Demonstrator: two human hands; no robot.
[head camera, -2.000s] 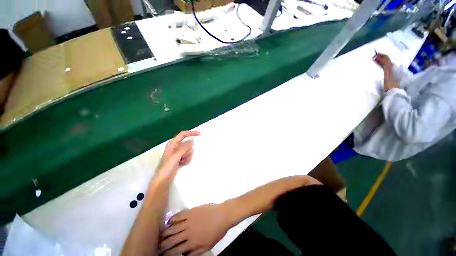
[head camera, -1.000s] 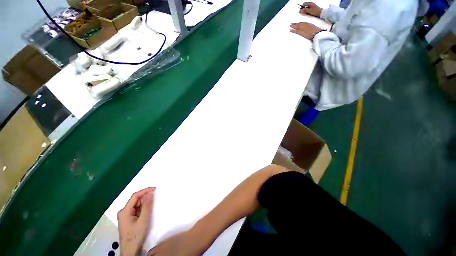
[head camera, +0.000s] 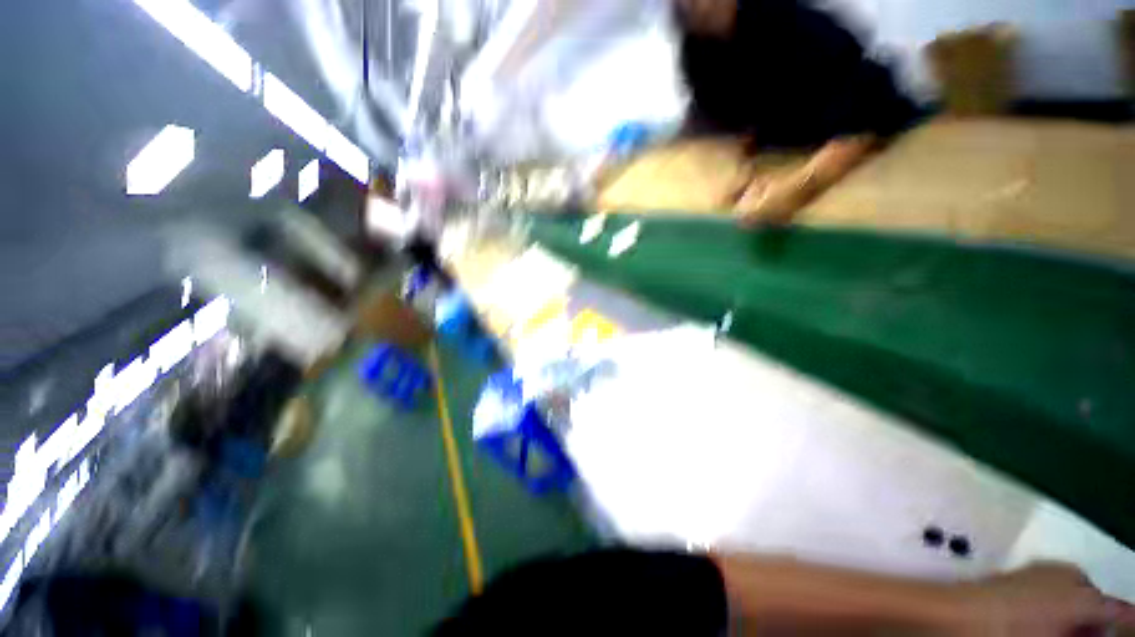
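The head view is strongly blurred. My left hand (head camera: 1052, 597) is at the lower right, at the picture's edge. Its bare forearm comes from a black sleeve at the bottom. Its fingers are cut off and blurred, so I cannot tell if they hold anything. I cannot make out my right hand. Two small dark round pieces (head camera: 946, 541) lie side by side on the white bench (head camera: 797, 442), just beyond my left forearm.
The green conveyor (head camera: 859, 299) runs along the bench's far side. Across it, a person in dark clothing reaches a forearm (head camera: 797, 187) over a tan surface. A blue stool (head camera: 529, 451) stands by the bench end. A yellow line (head camera: 454, 479) crosses the green floor.
The view has swung far to the left. The neighbour in white and the far-side parts have left the picture. My crossed forearms no longer show; one forearm now lies along the bottom.
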